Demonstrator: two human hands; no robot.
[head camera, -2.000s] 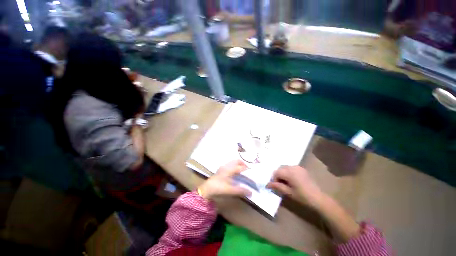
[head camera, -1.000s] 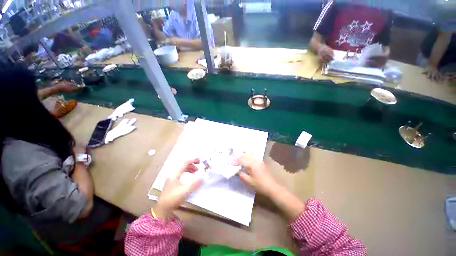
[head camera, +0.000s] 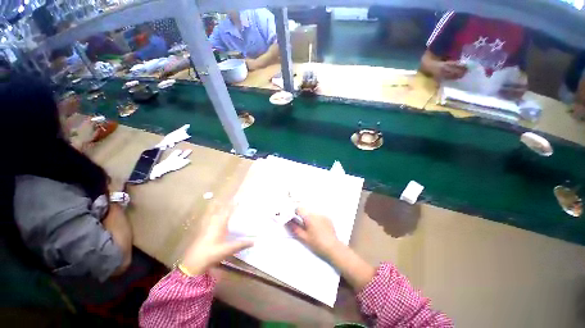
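A stack of white tissue paper lies on the bench in front of me. A partly covered piece, mostly white with small dark marks, sits on the middle of the stack; its shape is blurred. My right hand is at the piece's right side with the fingers bent against it. My left hand is at the stack's left edge with thumb and fingers spread, apart from the piece and holding nothing that I can see. A paper corner sticks up at the stack's back edge.
A green conveyor with gold-coloured fittings runs behind the stack. A grey metal post stands at the belt edge. A white block is beside a dark wet patch. White gloves and a phone lie left. A person sits at left.
The view has shifted, so the stack sits slightly further right. My left hand has moved away from the piece and opened wider. My right hand stays at it. A paper corner now stands up at the back.
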